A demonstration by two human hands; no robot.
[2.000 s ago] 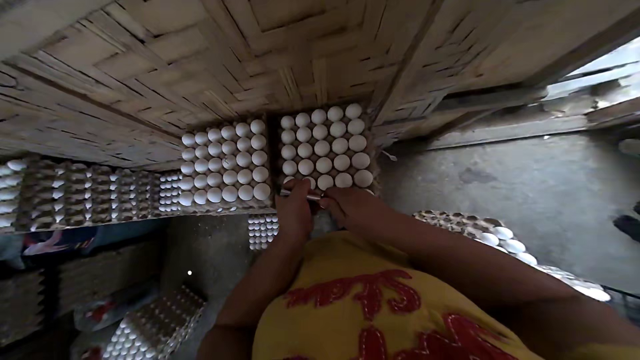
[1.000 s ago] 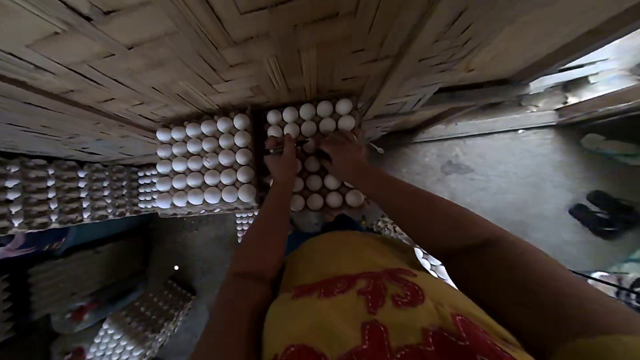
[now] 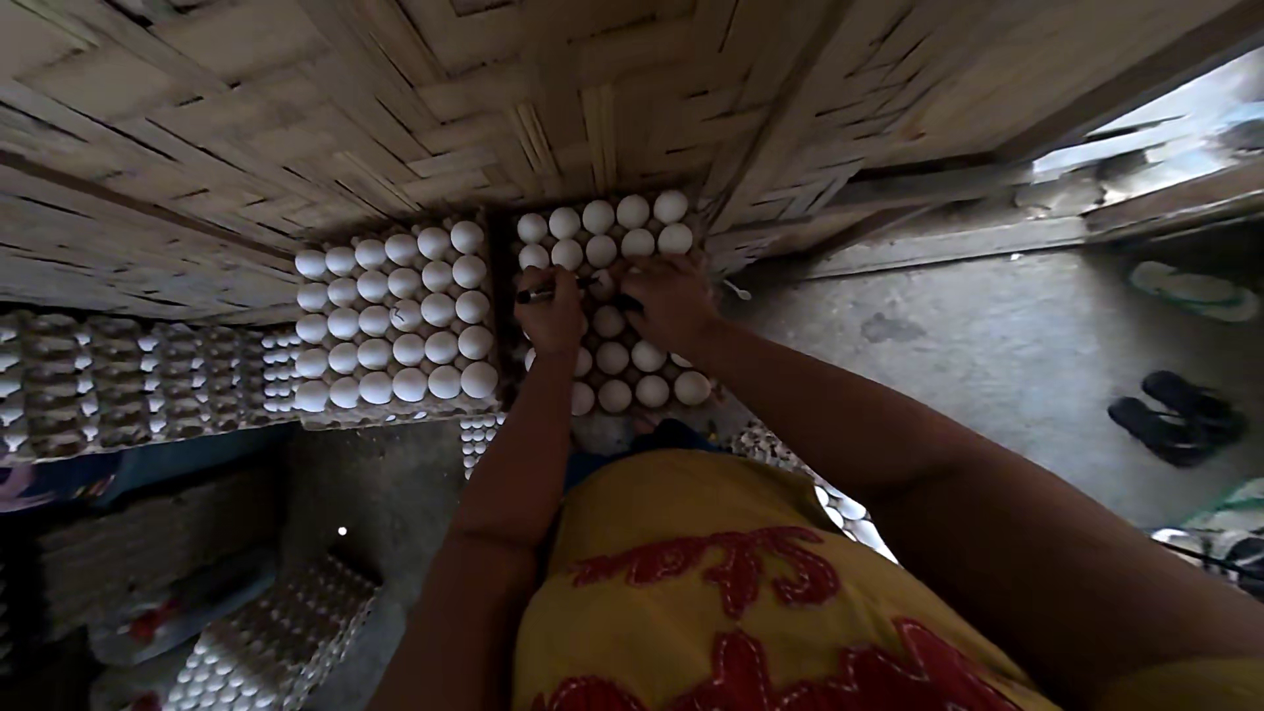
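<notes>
My left hand [image 3: 553,314] is closed on a dark marker or pen [image 3: 536,294], whose tip points right at a white egg [image 3: 600,285]. That egg sits in the right-hand egg tray, among rows of white eggs [image 3: 597,217]. My right hand [image 3: 673,301] lies over the same tray, its fingers beside the egg at the pen tip. A small dark object [image 3: 629,303] shows at its thumb, perhaps a pen cap. Some eggs are hidden under both hands. To the left stands another full tray of white eggs [image 3: 407,349]; one egg [image 3: 405,315] there bears a dark mark.
A woven bamboo wall [image 3: 553,109] rises behind the trays. Stacked egg trays [image 3: 118,385] stand at the far left, and another stack [image 3: 286,622] at lower left. Dark slippers [image 3: 1175,420] lie on the concrete floor [image 3: 908,316] at the right. More eggs [image 3: 847,513] show beside my body.
Both hands have moved from the near edge of the right-hand tray to over its middle. The view has shifted somewhat.
</notes>
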